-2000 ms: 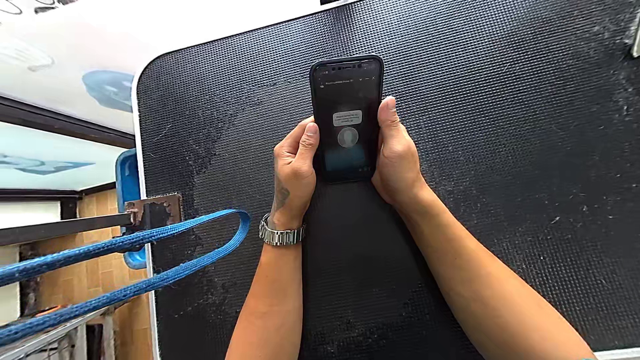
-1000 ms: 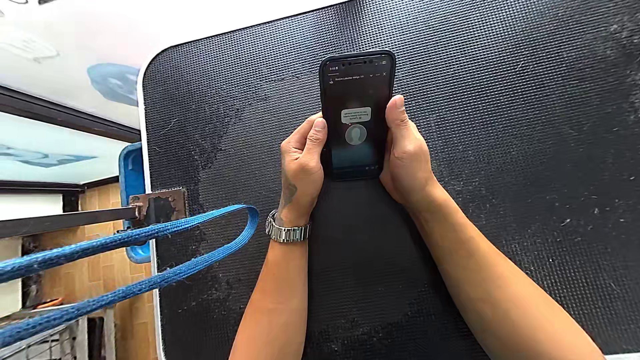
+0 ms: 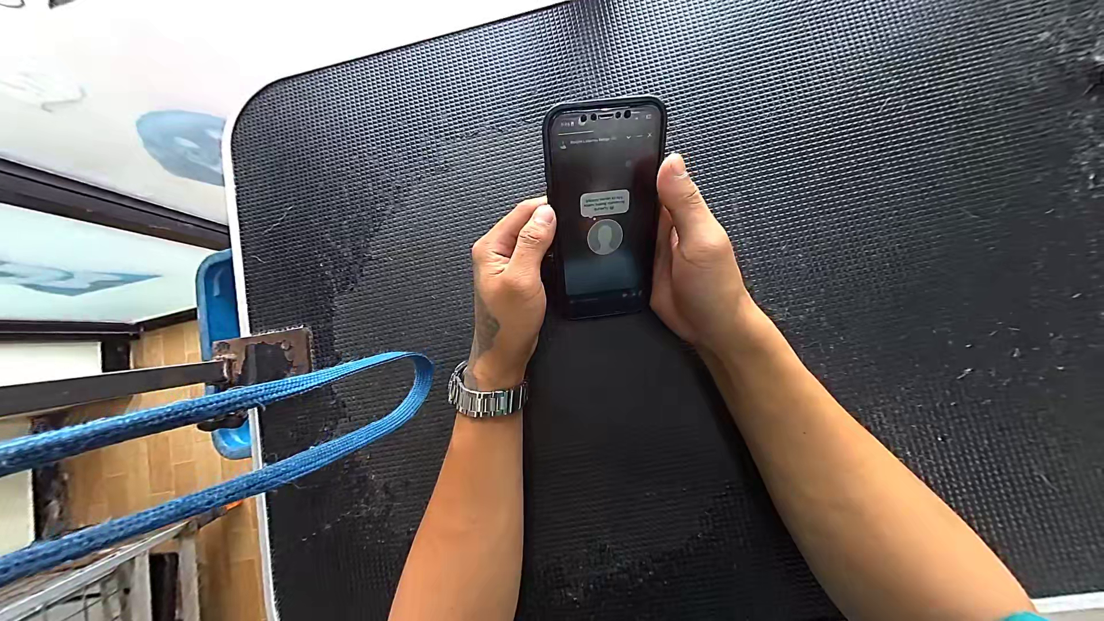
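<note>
A smartphone in a dark case (image 3: 605, 207) is held upright between both hands, its screen lit and turned toward me. My left hand (image 3: 513, 276) grips its left edge, the thumb on the side of the case. On that wrist sits a metal-link wristwatch (image 3: 487, 397). Along the phone's right edge, my right hand (image 3: 700, 250) holds on with the thumb raised beside the screen; its other fingers are mostly hidden behind. Below and around the phone lies a black textured rubber table top (image 3: 845, 224) with loose hairs or lint on it.
A blue woven strap loop (image 3: 345, 448) hangs over the table's left side. Behind it, a metal bar with a rusty bracket (image 3: 267, 355) meets the table edge. A blue plastic container (image 3: 220, 302) and a metal cage or rack (image 3: 112, 586) stand beyond that edge, above a wood-pattern floor.
</note>
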